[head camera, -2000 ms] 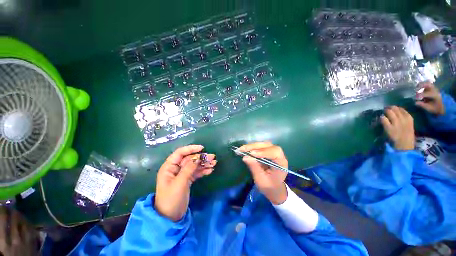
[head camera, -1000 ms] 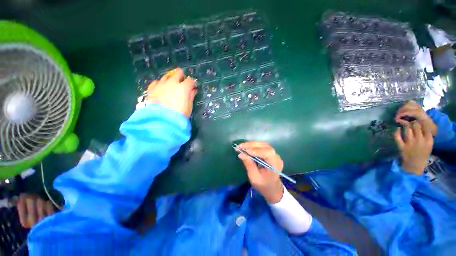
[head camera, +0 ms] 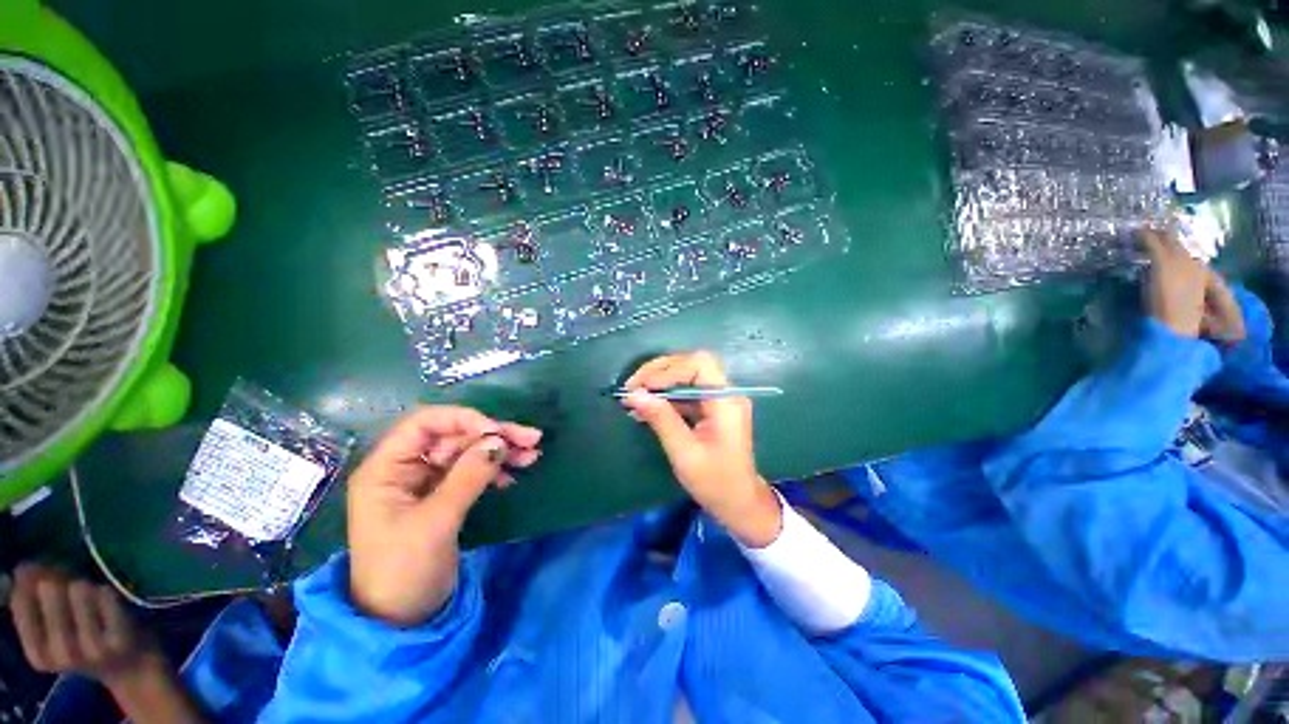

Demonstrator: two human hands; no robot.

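My left hand [head camera: 420, 498] is raised in front of my chest at centre left, with a small dark module [head camera: 493, 453] pinched between thumb and fingertips. My right hand [head camera: 703, 436] holds a slim silver-blue hand tool [head camera: 721, 392] like a pen. Its tip points left, low over the green bench, and does not touch the module. A clear blister tray [head camera: 566, 242] lies flat beyond my hands. Most of its pockets show a small dark module, and glare whitens its near left part.
A green desk fan [head camera: 181, 201] stands at left, with a labelled parts bag [head camera: 252, 478] below it. At right are stacked blister trays [head camera: 1053, 156], white scraps [head camera: 1172, 159] and a neighbouring worker's hands and blue sleeves [head camera: 1103, 467]. Another person's hand [head camera: 71, 622] shows at lower left.
My left hand was over the tray a second ago. It has come back in front of my chest with a module pinched. My right hand has moved slightly up and left, and the tool is now nearly level.
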